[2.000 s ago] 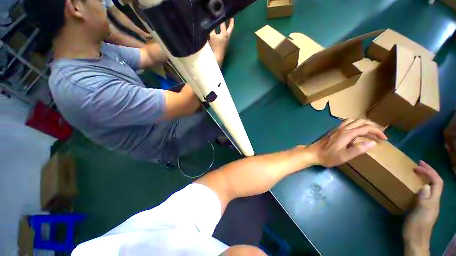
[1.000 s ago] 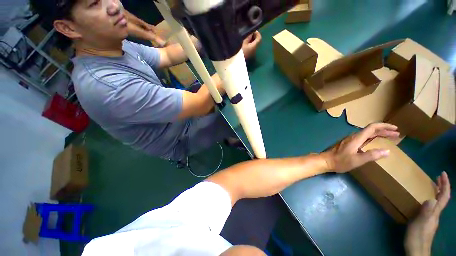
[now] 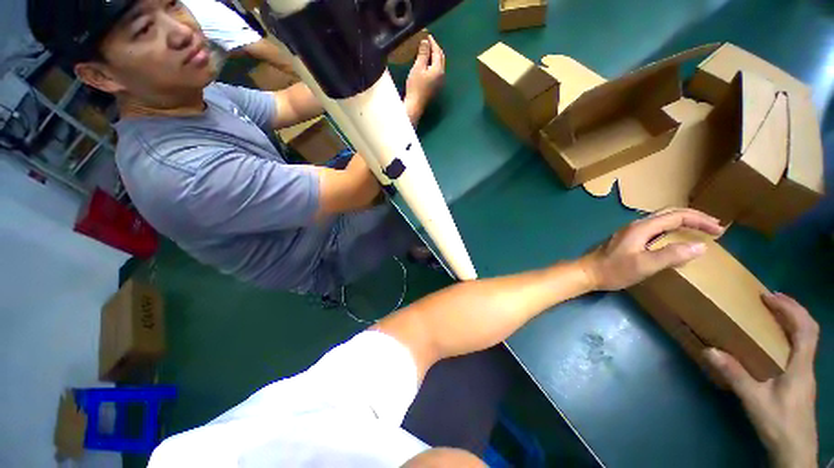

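Note:
A small brown carton (image 3: 722, 297), closed and oblong, lies on the dark-green table at the right. My left hand (image 3: 645, 251) rests on its far end, fingers curved over the end and thumb on top. My right hand (image 3: 777, 366) grips the near end, with the thumb at the front long side and the fingers on the opposite side. The underside of the carton and parts of both ends are hidden.
Open, part-folded boxes (image 3: 622, 151) lie beyond the carton. Another small box (image 3: 522, 14) is at the top. A cream pole with black joints (image 3: 402, 164) stands at the table edge, near a neighbour in a grey shirt (image 3: 219, 183). A blue stool (image 3: 123, 416) is at lower left.
My right hand has closed around the carton's near end, its thumb now at the front side. My left hand stays on the far end. The neighbour's face has turned into view since the oldest frame.

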